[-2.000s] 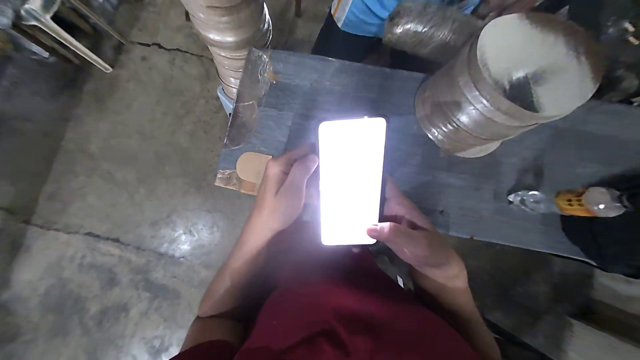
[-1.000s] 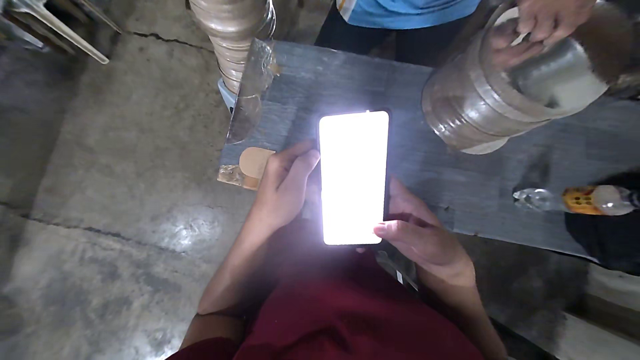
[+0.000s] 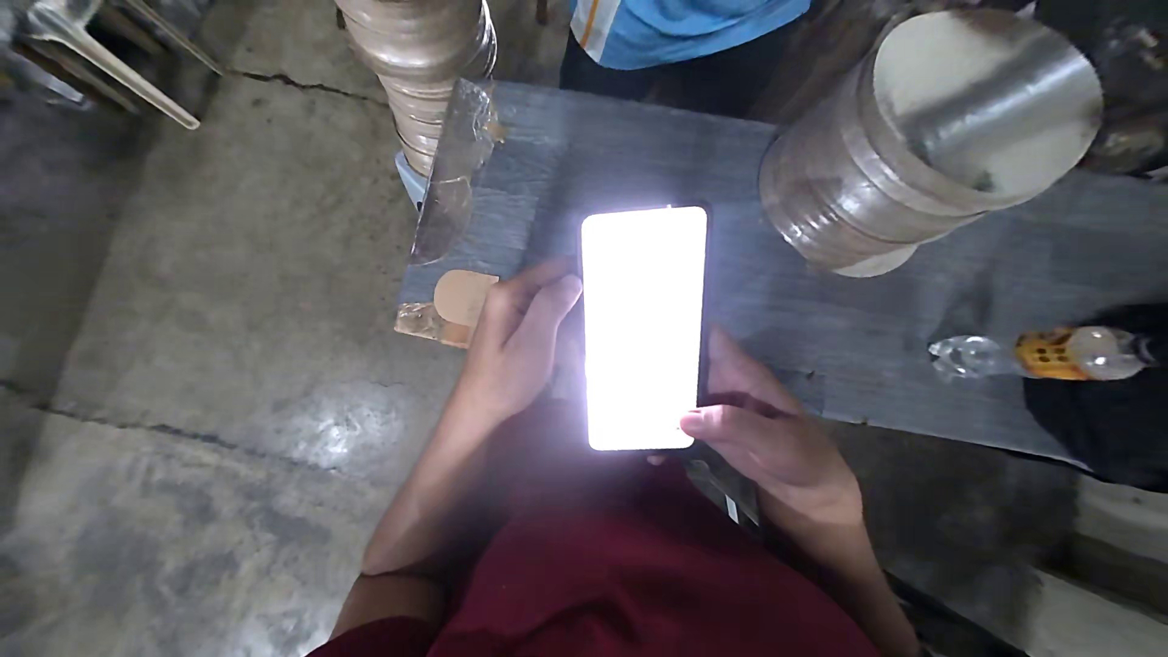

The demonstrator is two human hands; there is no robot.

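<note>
A smartphone (image 3: 644,328) with a glaring white screen is held upright between both hands, above the near edge of a grey table (image 3: 639,137). My left hand (image 3: 529,342) grips its left side, the thumb along the edge and the fingers partly hidden behind it. My right hand (image 3: 771,420) supports the lower right corner, with the thumb on the bottom of the screen. Glare hides whatever the screen displays.
A wrapped cylindrical stack (image 3: 849,182) stands on the table at right, near a plastic bottle (image 3: 1058,354) lying down. Another wrapped stack (image 3: 424,73) rises beyond the left corner. A person in a blue shirt (image 3: 693,27) is across the table. A plastic chair (image 3: 109,64) is far left.
The other person's hands, seen on top of the right stack one second ago, have left it. My hands hold the phone as before.
</note>
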